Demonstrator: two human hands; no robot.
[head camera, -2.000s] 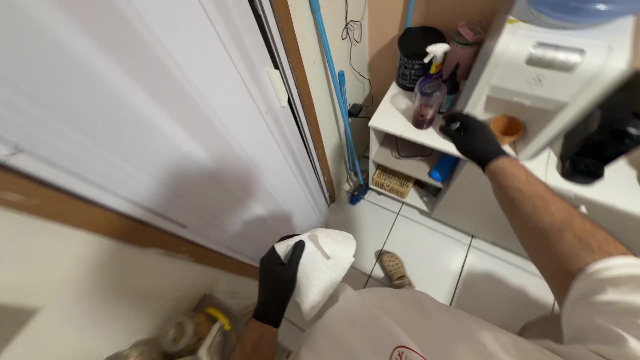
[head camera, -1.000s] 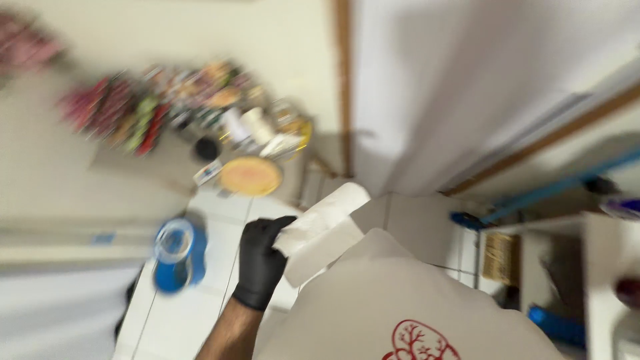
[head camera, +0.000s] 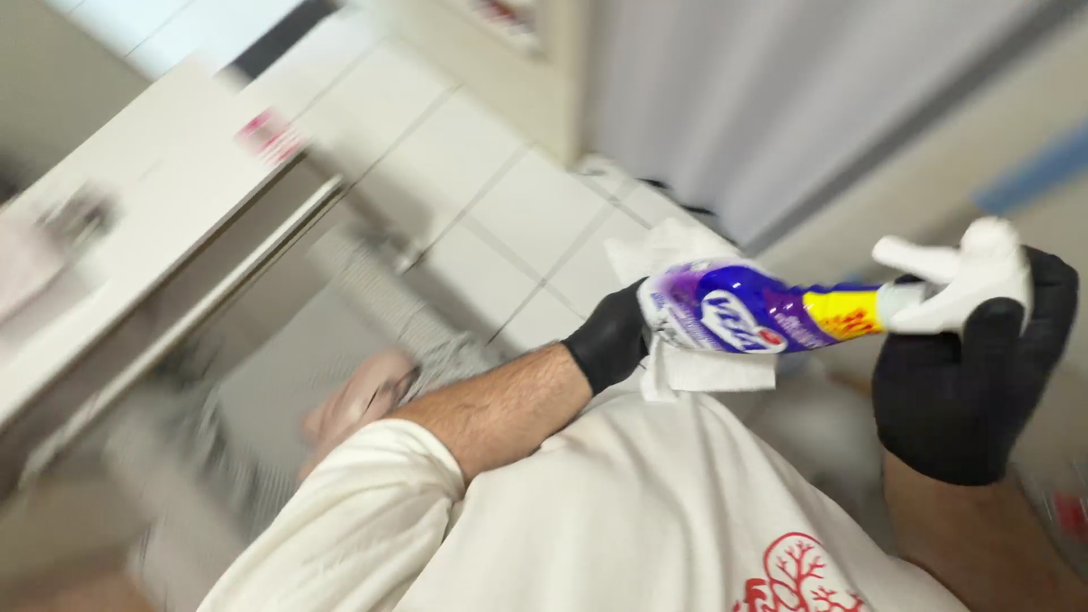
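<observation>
A purple spray cleaner bottle (head camera: 744, 310) with a yellow neck band and a white trigger head lies almost level in front of the shirt. My right hand (head camera: 969, 382), in a black glove, grips it by the trigger head, with fingers wrapped over the white plastic. At the base end of the bottle is my left hand (head camera: 608, 336), also black-gloved and holding a white paper towel or cloth (head camera: 722, 371) behind and beneath the bottle. Most of its fingers are hidden by the bottle and the white sheet.
White furniture (head camera: 161, 170) with a long ledge and a pink-and-white item stands at the left. Grey ribbed fabric and a blurred pinkish object lie below it. White floor tiles (head camera: 510, 221) spread ahead. A pale ribbed panel or curtain (head camera: 722, 102) and a blue pole (head camera: 1033, 170) are at the right.
The spray bottle, standing on a white shelf beside my right hand two seconds ago, is now in that hand. My left hand still holds the white sheet. The view has swung widely.
</observation>
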